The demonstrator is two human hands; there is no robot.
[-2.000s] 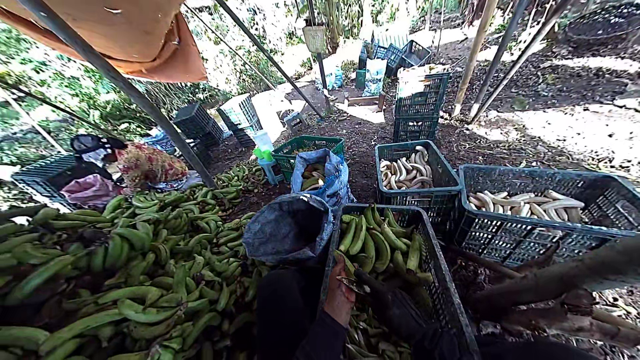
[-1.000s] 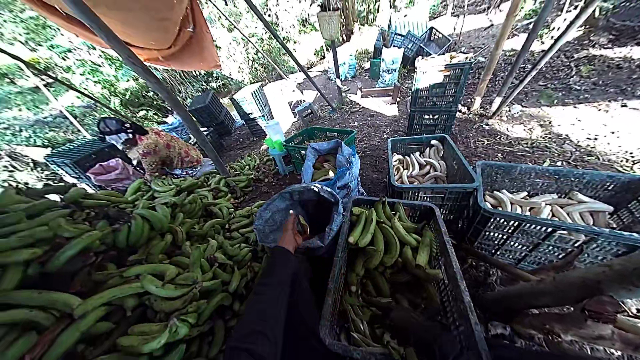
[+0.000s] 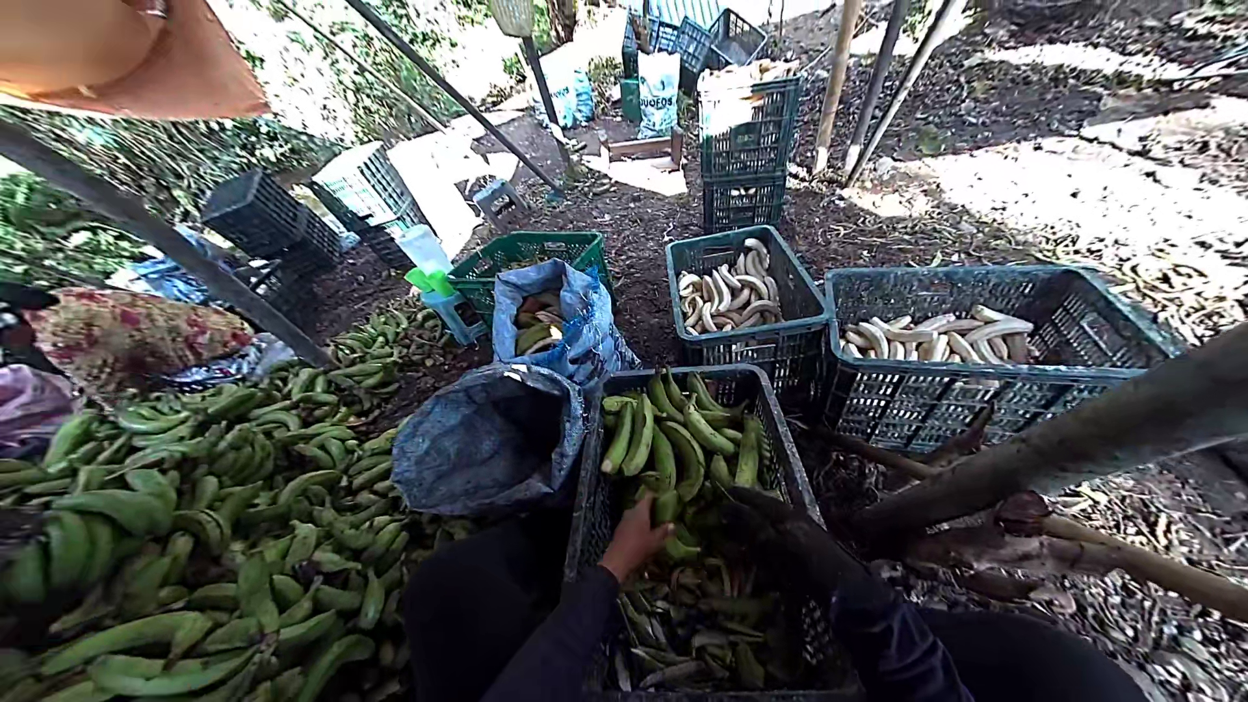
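Note:
My left hand [image 3: 639,538] is inside the dark plastic crate [image 3: 799,458], its fingers closed around a green plantain [image 3: 665,507]. Dark and apparently gloved, my right hand [image 3: 775,522] reaches in from the other side, beside the fruit; its fingers blur into shadow and its hold is hard to make out. Unpeeled green plantains [image 3: 682,439] fill the far part of the crate, and loose peels [image 3: 721,624] lie in the near part. Just left of the crate, a blue woven sack [image 3: 483,439] gapes open. Behind it, another blue sack [image 3: 575,327] contains peels or fruit.
A large heap of green plantains [image 3: 224,546] covers the left ground. Peeled fruit lies in a square crate [image 3: 751,331] and a long crate [image 3: 985,370]. A thick wooden pole [image 3: 1072,429] slants in at right. A person in patterned cloth [image 3: 136,336] is at far left.
A second ago my left hand was at the mouth of the near blue sack; now it is back in the crate, on a green plantain. My right hand remains at the crate.

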